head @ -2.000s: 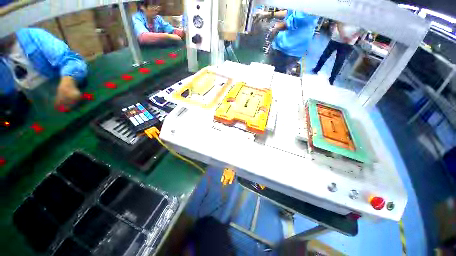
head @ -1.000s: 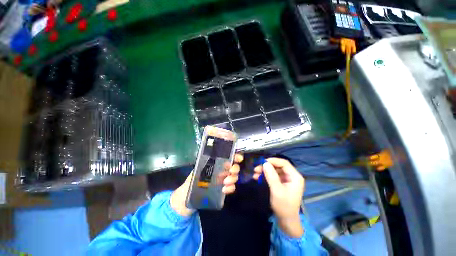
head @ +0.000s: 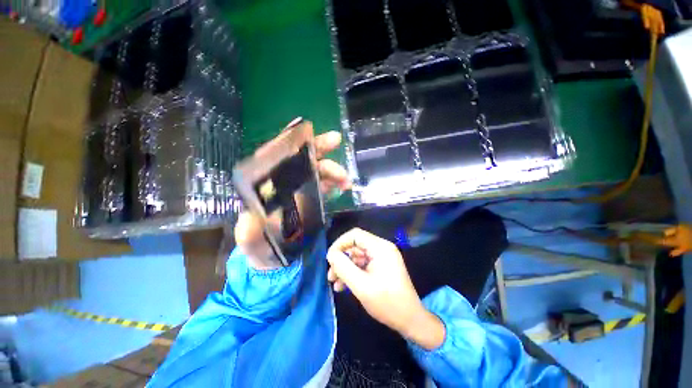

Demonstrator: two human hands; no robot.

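My left hand [head: 254,236] holds a display module [head: 282,195] up in front of me, tilted, its back with a dark patch towards me. The fingers wrap round its right edge. My right hand [head: 372,276] is just right of the module's lower end, apart from it, with thumb and fingertips curled together. Whether something tiny is pinched there I cannot tell. A clear blister tray [head: 455,178] with dark glossy modules in its pockets lies ahead on the green bench.
A tall stack of clear trays [head: 216,163] stands at the left, beside a brown carton [head: 64,129] with white labels. A yellow-orange cable [head: 649,98] hangs at the right, near the white machine's edge [head: 679,114]. A metal frame [head: 561,276] stands below right.
The view has shifted down and left. My left hand has tilted the module and raised it to between the tray stack and the tray. My right hand has turned inward, its fingers more curled.
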